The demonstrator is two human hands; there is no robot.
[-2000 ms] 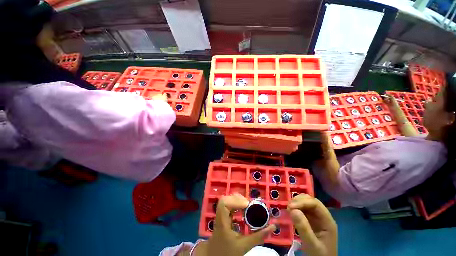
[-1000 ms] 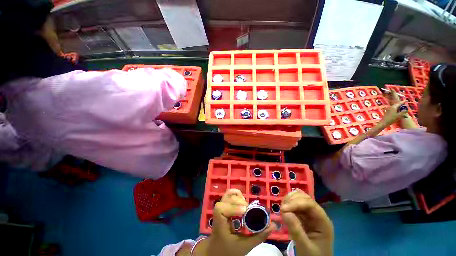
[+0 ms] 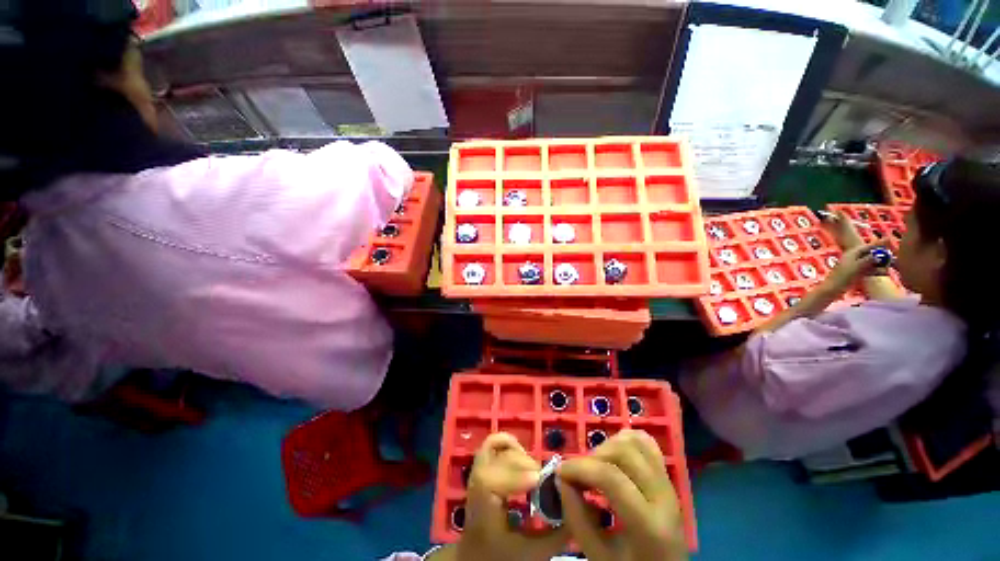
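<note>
A dark-faced watch head (image 3: 549, 500) with a silver rim is tilted between my hands above the lap-level tray. My left hand (image 3: 493, 499) grips its left edge with the fingertips. My right hand (image 3: 625, 493) has its fingertips at the right side of the face and covers part of it. Whether the right fingers pinch anything is hidden. The red-orange working tray (image 3: 475, 396) lies under both hands, with several dark watch heads in its pockets.
Stacked red-orange trays (image 3: 574, 288) stand ahead, the top one holding several pale watch heads. A person in pink (image 3: 230, 258) leans in at left, another (image 3: 850, 356) sits at right beside a filled tray (image 3: 757, 268). A red stool (image 3: 329, 460) stands on the floor at left.
My right hand has moved left onto the watch head, which now shows more tilted. The trays appear lower in view. The right-hand person has raised a watch head.
</note>
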